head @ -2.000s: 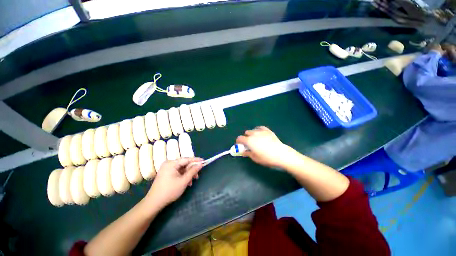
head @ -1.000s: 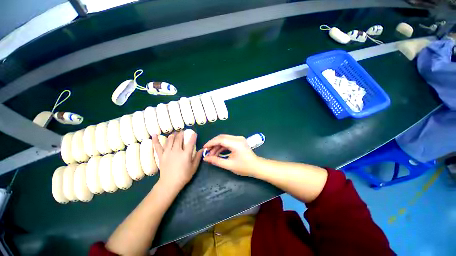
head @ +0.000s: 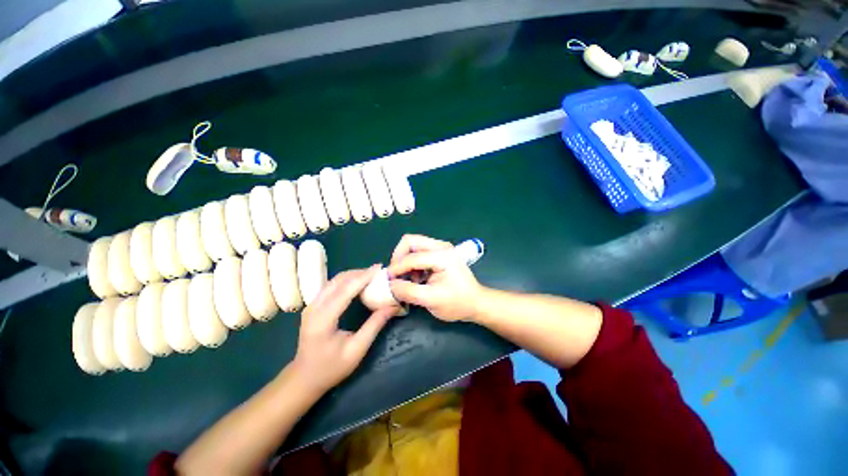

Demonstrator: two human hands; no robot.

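Observation:
My left hand [head: 332, 325] holds a cream oval piece [head: 378, 292] between thumb and fingers, in front of the near row's right end. My right hand [head: 439, 279] has its fingertips at the top of this piece, pinching something too small to tell. A striped piece [head: 472, 250], white with blue bands, sticks out behind my right hand. Cream oval pieces [head: 311, 270] stand packed in two long rows to the left. The cord between the two pieces is hidden by my fingers.
A blue basket [head: 690, 189] with small white parts [head: 636, 162] stands at the right. Joined pairs with cord loops lie on the belt's far side [head: 244, 161]. A person in a blue sleeve [head: 790, 177] is at the right edge, by a blue stool [head: 699, 296].
My left hand has taken a cream oval piece from the near row's right end and brought it to my right hand. The joined pairs on the far side have shifted left.

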